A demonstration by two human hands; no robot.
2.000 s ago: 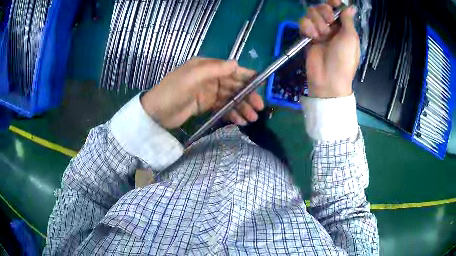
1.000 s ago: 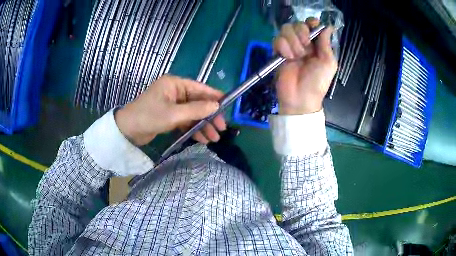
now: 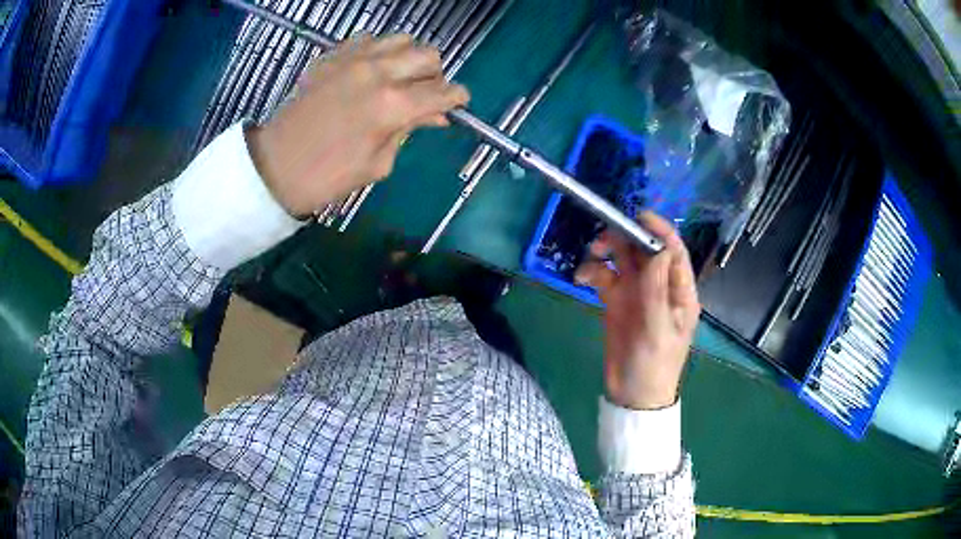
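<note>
A long silver telescopic tube (image 3: 559, 176) slants from the upper left down to the right across the view, with its thicker end at the lower right. My left hand (image 3: 364, 121) grips it at its thinner part, fingers closed over it. My right hand (image 3: 648, 316) holds the thicker end between thumb and fingers; the end face with a small dark hole shows just above the fingertips. The tube is held above the bench, over a short outer tube (image 3: 492, 139) and a thin rod (image 3: 453, 218) lying there.
A blue parts bin (image 3: 543, 234) of black pieces is behind my right hand, beside a crumpled clear bag (image 3: 727, 116). A black tray (image 3: 785, 316) and a blue tray of bright tubes (image 3: 859, 326) are at right. A row of tubes (image 3: 448, 37) and a blue tote (image 3: 79, 116) are at left.
The tube has swung from rising rightward to sloping down rightward. My left hand has moved up and my right hand down. The clear bag now shows more fully.
</note>
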